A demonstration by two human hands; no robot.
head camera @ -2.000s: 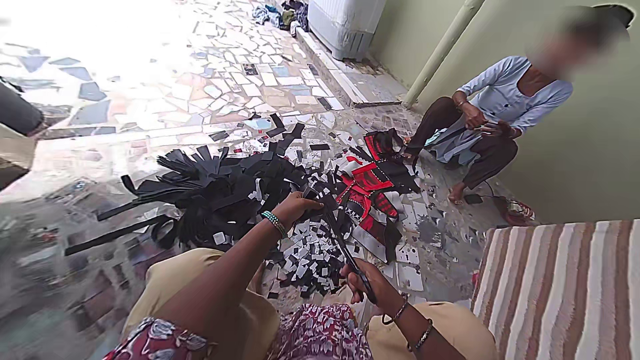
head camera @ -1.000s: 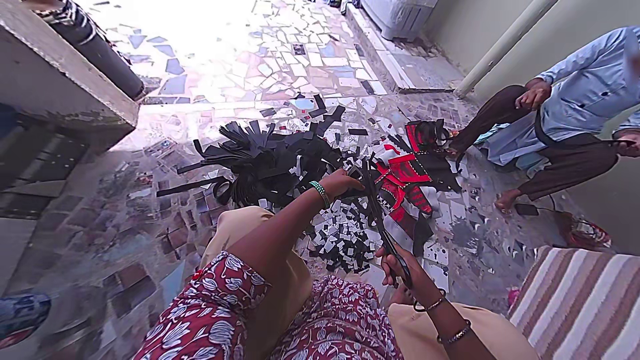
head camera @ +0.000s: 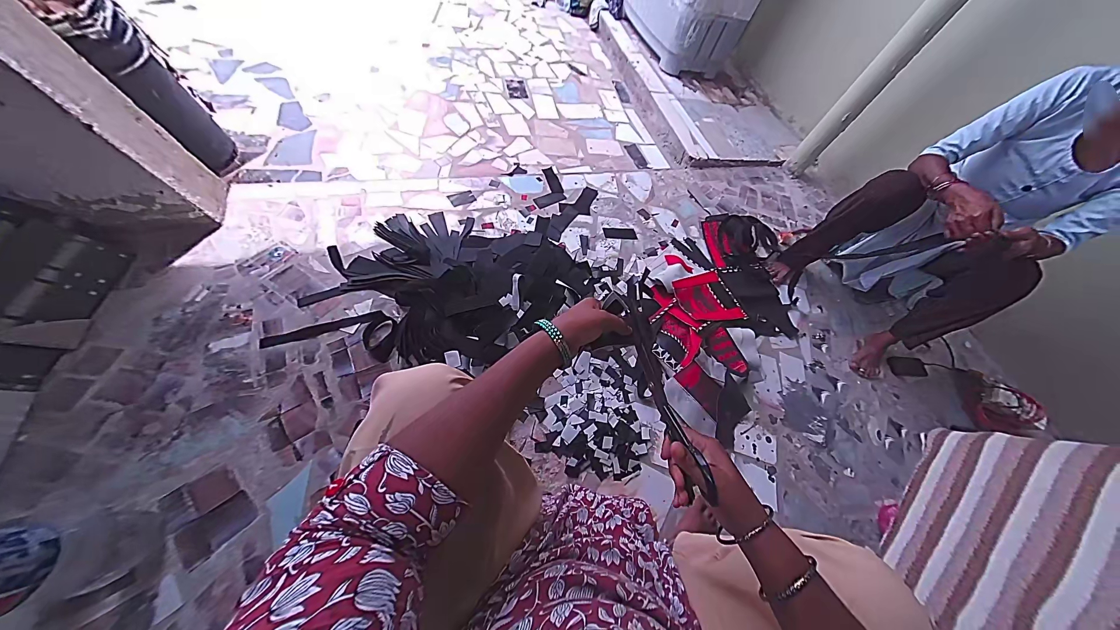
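Note:
My right hand [head camera: 700,472] is closed round the handles of long dark scissors [head camera: 656,376], whose blades point up and away from me. My left hand [head camera: 593,324] pinches a dark strip [head camera: 619,306] beside the blades; its exact outline is blurred. Below both hands lies a heap of small cut black and white pieces [head camera: 595,420]. A large pile of long black strips [head camera: 472,280] spreads to the left of my left hand. Red and black trimmed fabric pieces [head camera: 709,302] lie to the right of the scissors.
Another person [head camera: 1006,175] sits low at the right, holding a dark strip. A striped cloth-covered surface [head camera: 1006,525] is at the lower right. A wall end [head camera: 114,114] stands at the upper left, a pale plastic appliance or tub [head camera: 691,31] at the top. Broken-tile mosaic covers the floor [head camera: 201,420].
The view has swung, bringing the wall end at the left into sight. My hands keep hold of the scissors and the dark strip. The other person's hands have come together on a strip since one second ago.

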